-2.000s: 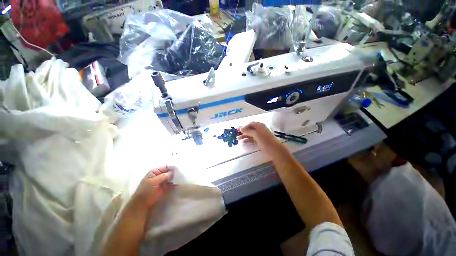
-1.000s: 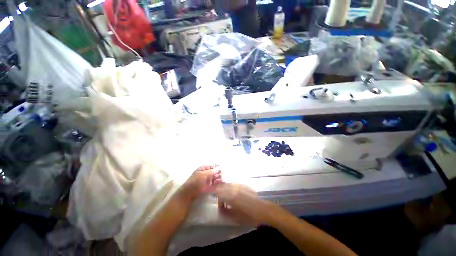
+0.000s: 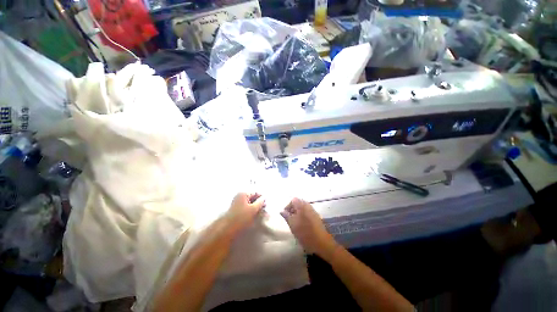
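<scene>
A large cream-white cloth is heaped left of the needle and hangs over the front edge. My left hand grips the cloth in front of the needle, its fingertips close together in bright light. My right hand is just to its right, with fingertips pinched on the cloth; whether a small label is between them cannot be told. The presser foot and needle are behind my hands. A loose pile of small dark labels lies on the bed right of the needle.
Dark thread snips lie right of the label pile. The white machine head spans the back of the bed. A clear plastic bag with dark contents is behind it. A white printed bag hangs at left. The measuring scale runs along the front edge.
The right hand moved from the label pile to beside the left hand on the cloth, and the two hands are now slightly further apart than a second ago. The camera view shifted.
</scene>
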